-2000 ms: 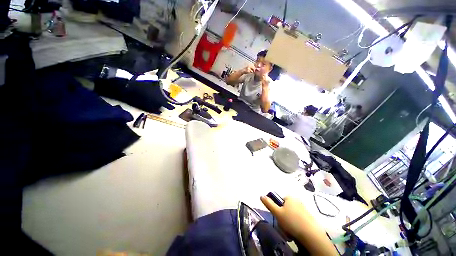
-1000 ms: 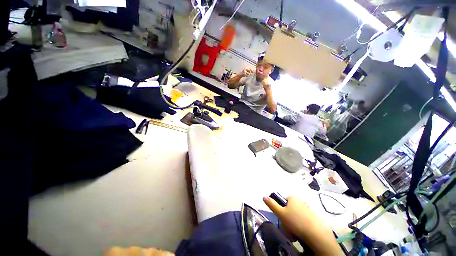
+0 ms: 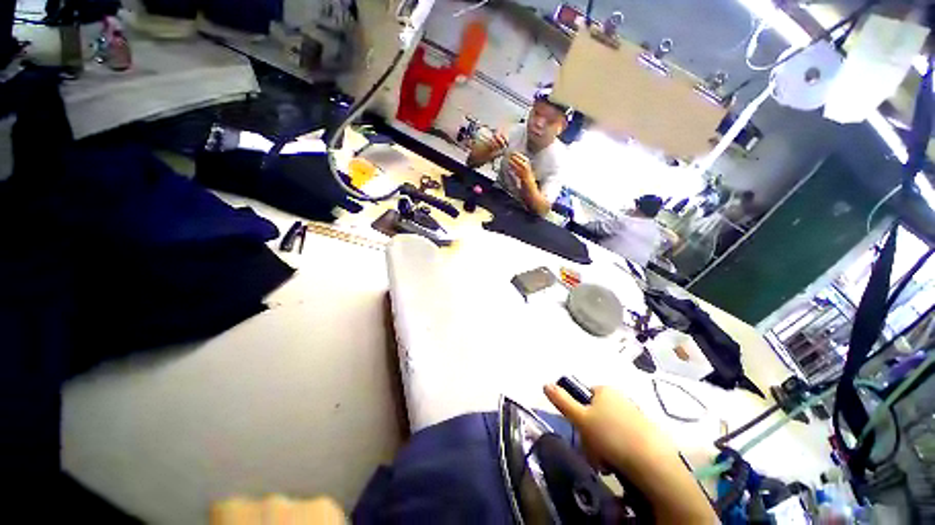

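Note:
A navy garment (image 3: 443, 477) lies over the near end of the white padded board (image 3: 436, 328) at the bottom centre. My right hand (image 3: 620, 431) is closed around the dark handle of a steam iron (image 3: 533, 472); the iron's silver pointed soleplate edge faces the garment and touches or nearly touches it. My left hand (image 3: 279, 511) is cut off by the bottom edge, left of the garment; only blurred knuckles or fingers show. Whether it holds cloth is hidden.
A dark cloth heap (image 3: 154, 256) lies at left. Snips (image 3: 293, 238) and a ruler (image 3: 343, 237) lie near the board's far end, with a second iron (image 3: 415, 220) beyond. A block (image 3: 534, 282), grey disc (image 3: 595, 309) and white box (image 3: 679, 354) lie right. A person (image 3: 533, 154) is opposite.
My left hand, only a sliver at the bottom edge two seconds ago, shows more now. The iron and my right hand have shifted slightly up in view. The person opposite has lowered a hand.

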